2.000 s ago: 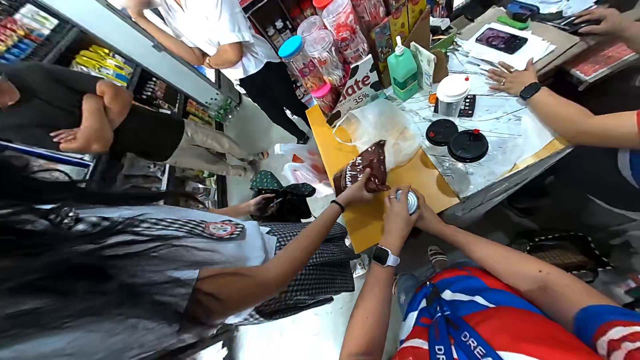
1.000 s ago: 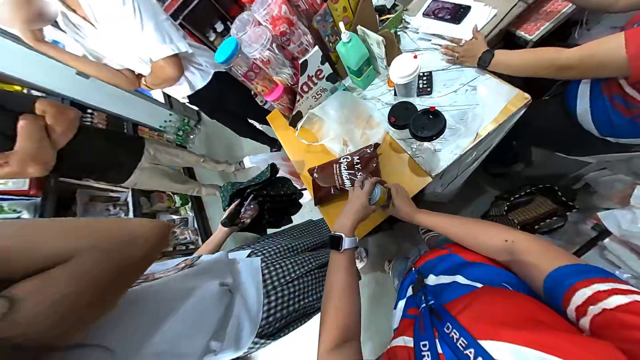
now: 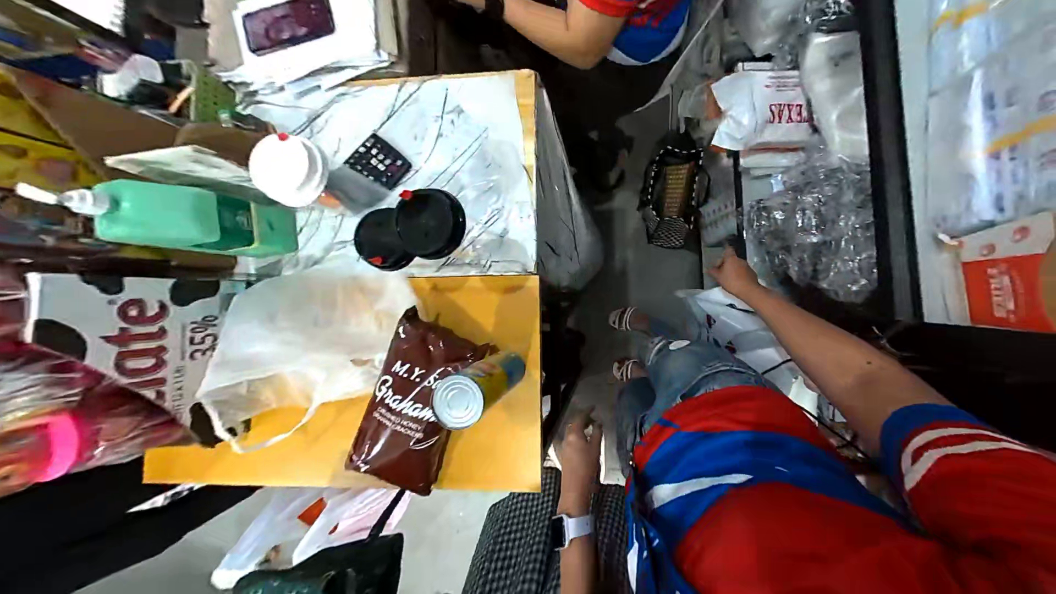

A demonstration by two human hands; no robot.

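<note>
My left hand [image 3: 580, 445], with a watch on the wrist, is beside the edge of the yellow tabletop [image 3: 495, 305] and appears to hold nothing. My right hand [image 3: 734, 276] is stretched toward the packing shelf, its fingers apart, near a white plastic bag [image 3: 730, 318]; I see nothing in its grasp. On the yellow surface lies a brown pack of graham crackers [image 3: 404, 412]. A metal can [image 3: 478, 392] appears to stand upright against it, untouched, its lid in view. A translucent white plastic bag [image 3: 301, 338] rests crumpled at the pack's other side.
The marble-pattern counter [image 3: 487, 165] holds a calculator [image 3: 379, 161], black lids [image 3: 431, 223], a lidded white cup [image 3: 287, 169], a green pump bottle [image 3: 157, 214] and a phone [image 3: 289, 25]. A co-worker's arm [image 3: 544, 29] is across the counter. A woven basket [image 3: 672, 194] stands on the floor.
Both hands have let go of the can, which now stands by the cracker pack. My right hand has moved from the tabletop toward the shelf; my left is off the tabletop. The view has turned strongly.
</note>
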